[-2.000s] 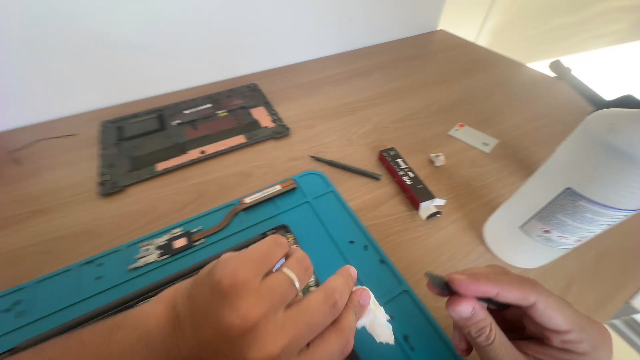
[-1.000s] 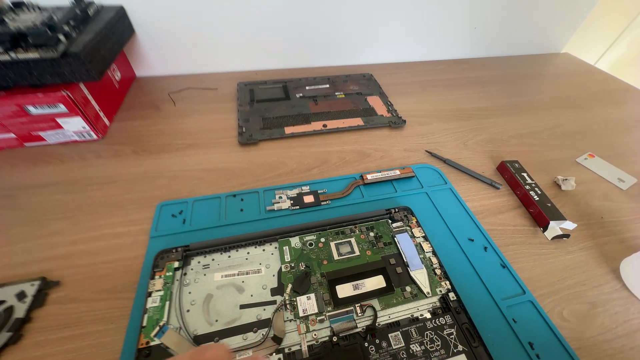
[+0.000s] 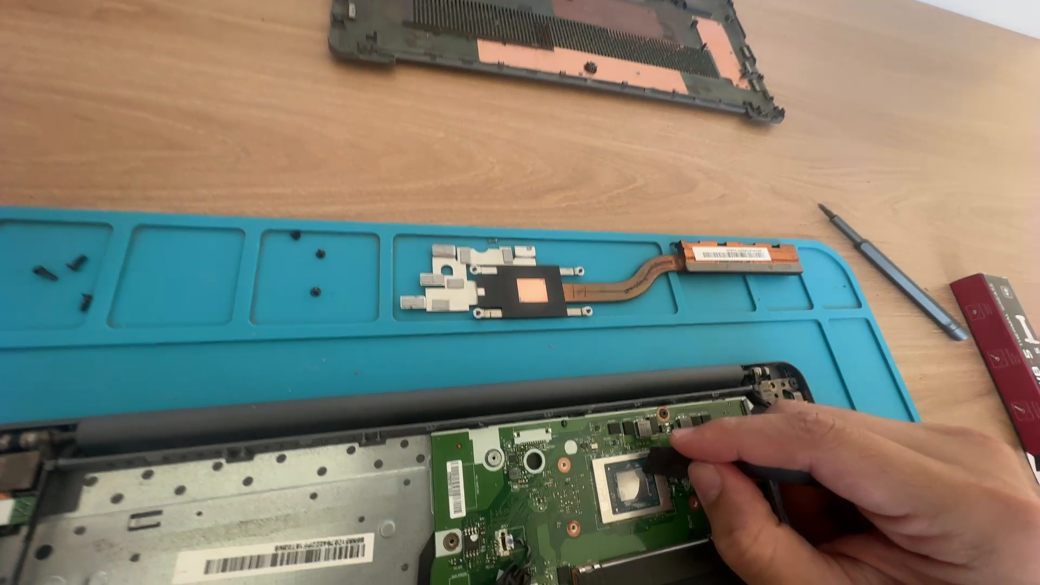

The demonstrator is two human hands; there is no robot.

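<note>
My right hand point(image 3: 845, 487) pinches a small dark spatula-like tool point(image 3: 668, 464) between thumb and index finger. The tool's flat end is at the right edge of the processor chip point(image 3: 632, 488), whose shiny die bears a pale grey smear. The chip sits on the green motherboard point(image 3: 561, 512) of an opened laptop. Beyond the laptop's dark hinge bar point(image 3: 390, 410), a copper heat pipe with its cooling fins and black mounting plate point(image 3: 504, 291) lies on the teal silicone mat point(image 3: 357, 370), copper contact square facing up. My left hand is out of view.
Several small screws point(image 3: 315, 291) lie in the mat's compartments. A screwdriver shaft or bit point(image 3: 902, 280) and a dark red box point(image 3: 999, 357) are on the wooden table at the right. The laptop's bottom cover point(image 3: 569, 61) lies at the back.
The view has moved much closer to the laptop. My right hand, out of sight one second ago, is at the chip with the dark tool. The left hand has left the view.
</note>
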